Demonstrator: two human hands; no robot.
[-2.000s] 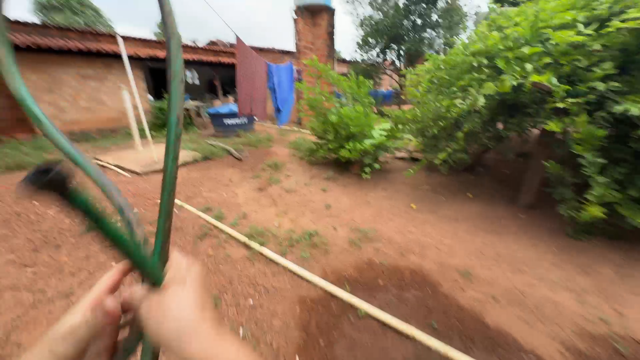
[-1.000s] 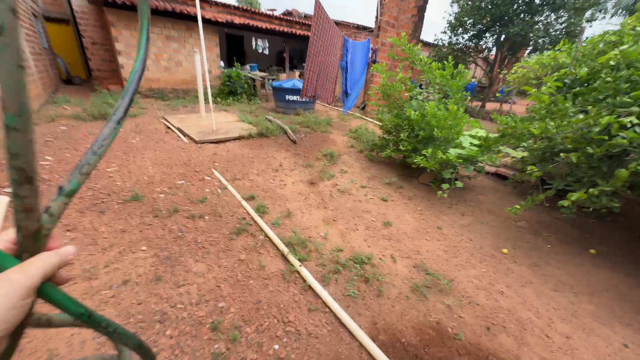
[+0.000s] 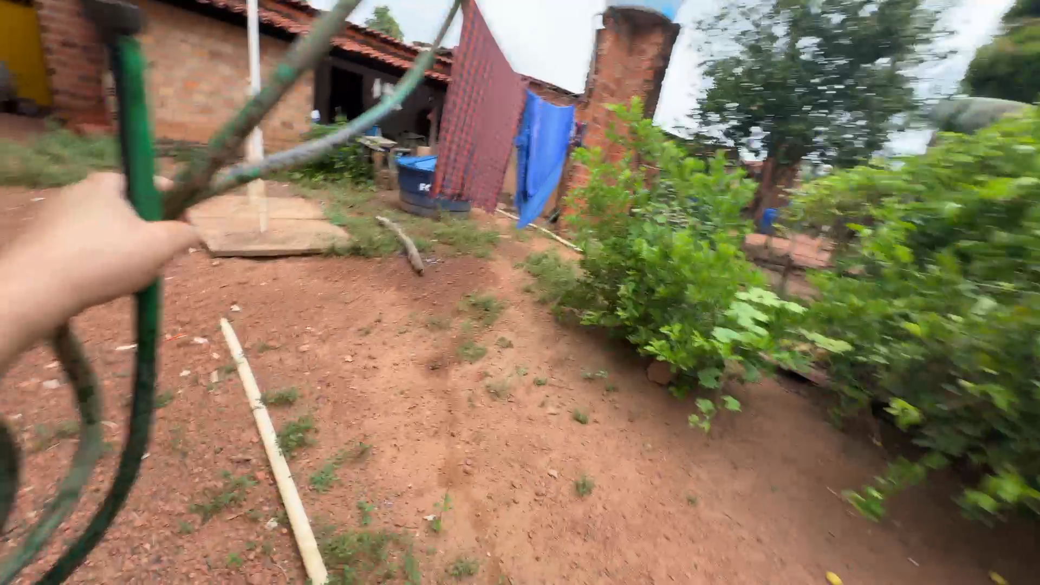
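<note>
My left hand (image 3: 85, 252), blurred at the left edge, is closed around a green garden hose (image 3: 145, 171). One dark-ended length of hose stands upright past my fingers and curves down below them. Other faded green-grey lengths run from the grip up to the right and out of the top of the view. More loops hang at the lower left. My fingertips are partly hidden behind the hose. My right hand is out of view.
A pale pole (image 3: 276, 455) lies on the reddish dirt ground. Beyond it are a concrete slab (image 3: 268, 236) with an upright white pipe, a short log (image 3: 400, 244), a blue tub (image 3: 418, 191), hanging red checked cloth (image 3: 483, 106) and blue cloth (image 3: 543, 154). Leafy bushes (image 3: 674, 260) stand on the right.
Two seconds ago both my hands were together on the hose; now only my left hand shows on it, raised at the left. The view has moved nearer to the slab and cloths.
</note>
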